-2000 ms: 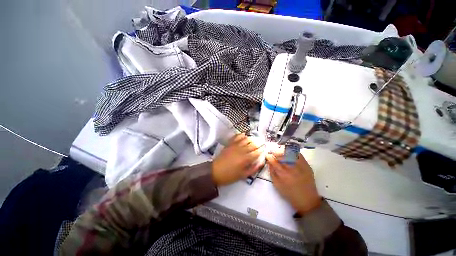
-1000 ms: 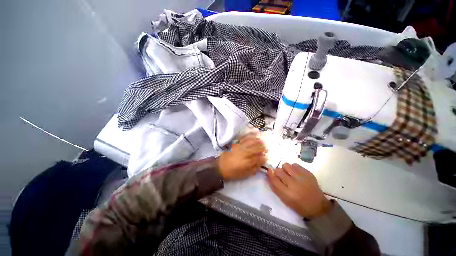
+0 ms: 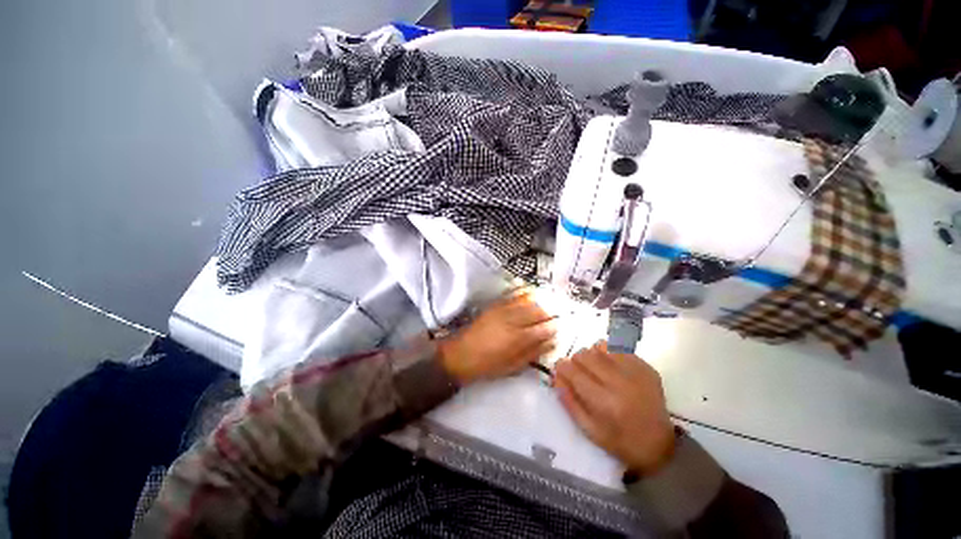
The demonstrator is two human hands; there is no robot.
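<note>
Small-checked black-and-white cloth lies crumpled left of the white sewing machine head. Pale lining with dark edge lines spreads below it, up to my left hand. My left hand rests with bent fingers at the bright needle area, just left of the presser foot. My right hand is close by on the right, fingers curled down. A small dark strip shows between the fingertips. The glare and my fingers hide the seam and what each hand holds.
A plaid scrap drapes over the machine head. A thread cone stands at upper right. A grey marked band runs along the table's front edge. Dark navy cloth hangs at lower left. A pale wall is at left.
The camera view has shifted slightly between frames. Both hands stay close to the needle; my right hand's fingers are curled more than a second ago. The dark strip shows a little more.
</note>
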